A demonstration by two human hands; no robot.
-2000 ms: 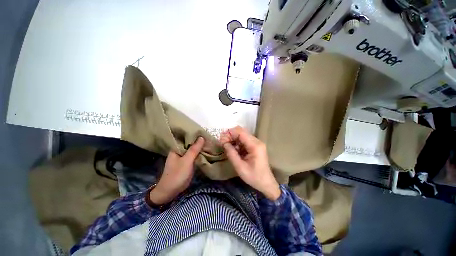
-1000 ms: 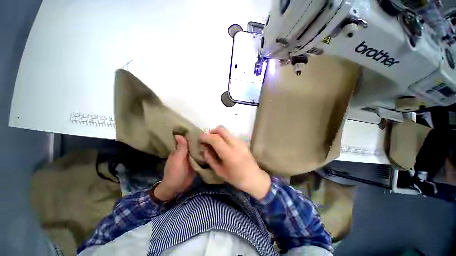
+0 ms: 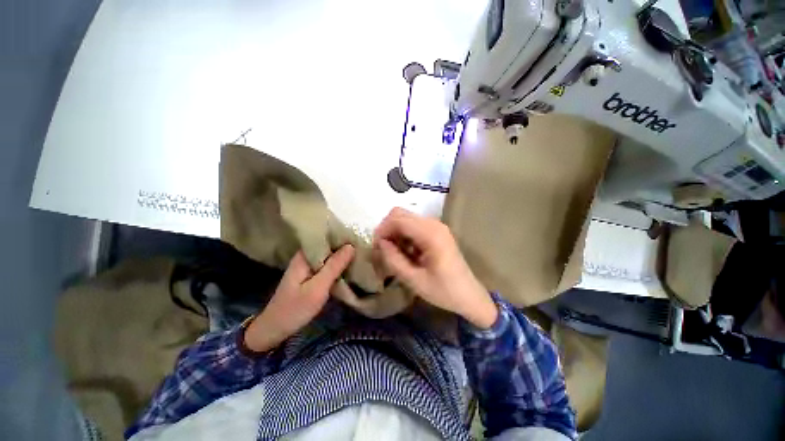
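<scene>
A tan cloth panel (image 3: pixel 262 194) lies bunched over the table's front edge, with a folded strip of it raised near its middle. Thin pale thread ends stick out at its upper left corner. My left hand (image 3: pixel 305 288) pinches the folded cloth between thumb and fingers. My right hand (image 3: pixel 430 263) is just right of it, fingers curled and thumb against the fingertips, at the cloth's edge. Whether it grips cloth or a thread cannot be told. A larger flat part of tan cloth (image 3: pixel 525 207) lies under the sewing machine arm, to the right of my right hand.
The white brother sewing machine (image 3: pixel 602 95) stands at upper right, with its lit presser foot (image 3: pixel 449 132) over the needle plate (image 3: pixel 428 129). Small cut tan pieces (image 3: pixel 699 263) lie at the far right table end. More tan cloth (image 3: pixel 129 327) hangs at lower left.
The left part of the cloth has been bunched up, and a lighter folded strip now stands out. My right hand has moved slightly right, off the cloth it covered a second ago. The whole view has shifted a little.
</scene>
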